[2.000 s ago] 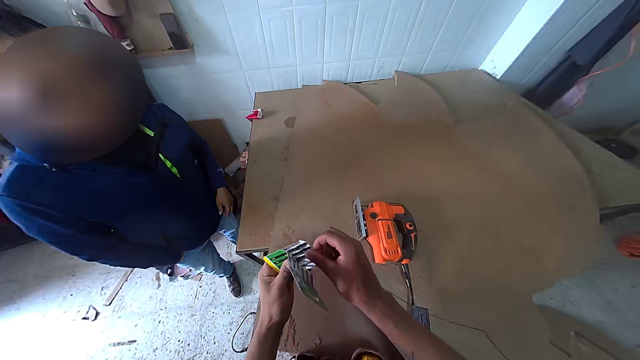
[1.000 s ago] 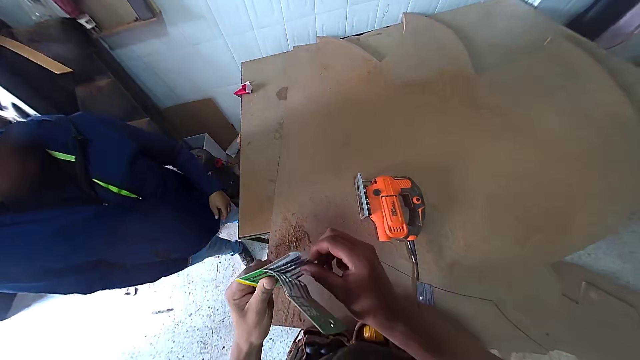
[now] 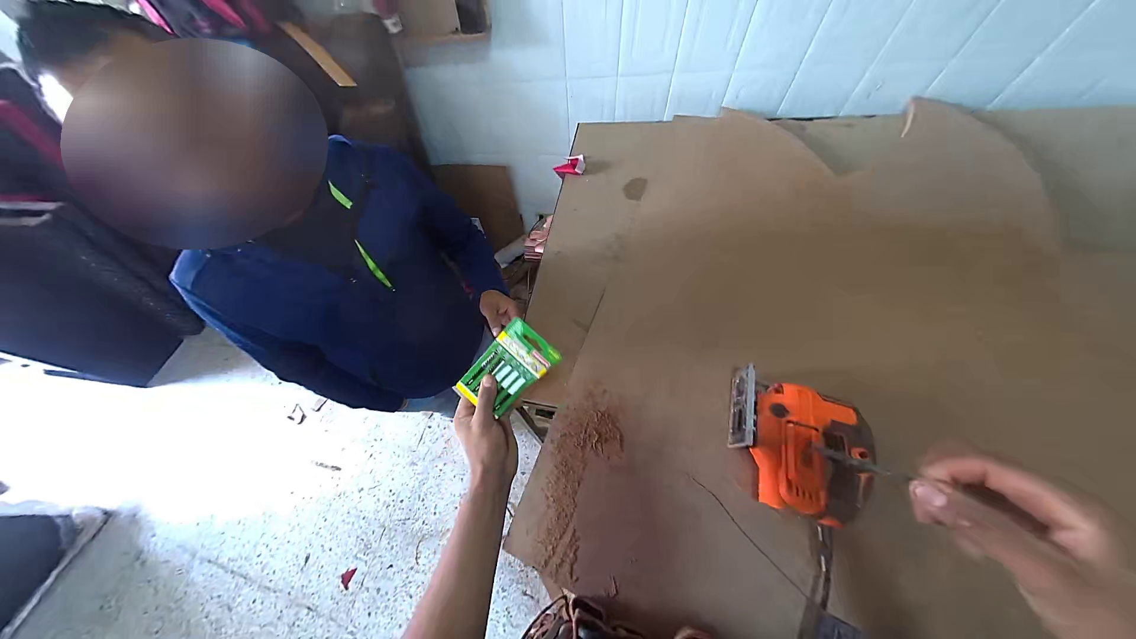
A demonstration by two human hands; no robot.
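Observation:
My left hand holds up a green and yellow blister pack of jigsaw blades, thumb across its front, beside the co-worker's hand; whether that hand touches the pack I cannot tell. Between the fingertips of my right hand, which is blurred, is a thin dark blade. The blade points left over an orange and black jigsaw, which lies on its side on the brown board, its metal base plate facing left and its cord running toward me.
Sawdust lies along the near left part of the brown board. Curved cut sheets are by the tiled wall. A small red object rests at the far left corner. A co-worker in a blue jacket stands at the left.
My hands were together at the pack; now they are far apart. The left holds the pack up near the co-worker, and the right has moved right with the thin blade. The view has shifted.

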